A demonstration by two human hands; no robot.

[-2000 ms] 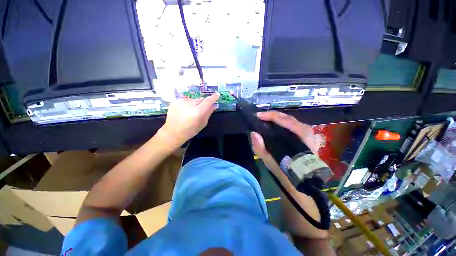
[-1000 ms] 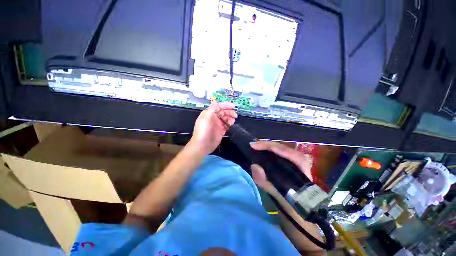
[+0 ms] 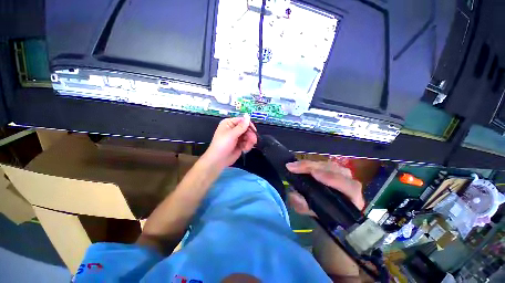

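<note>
A large black display rear shell (image 3: 160,36) lies across the top of the view. A bright white chassis plate (image 3: 296,55) is in its middle, with a green circuit board (image 3: 259,108) at the plate's lower edge. My left hand (image 3: 231,138) is just below the board, thumb and fingertips pinched together at the screwdriver's tip; any small thing between them is too small to tell. My right hand (image 3: 331,185) is closed around a black power screwdriver (image 3: 310,190), which slants up and left towards my left fingertips.
An open brown carton (image 3: 83,193) stands at lower left. At right, a green side table (image 3: 387,190) holds an orange-handled tool (image 3: 410,179), black parts and clear plastic bags (image 3: 457,213). A shiny metal edge strip (image 3: 138,91) runs along the shell's lower edge.
My left hand has come down off the circuit board towards me. The screwdriver has drawn back from the board, lower and to the right. The view has shifted, so the shell appears further right.
</note>
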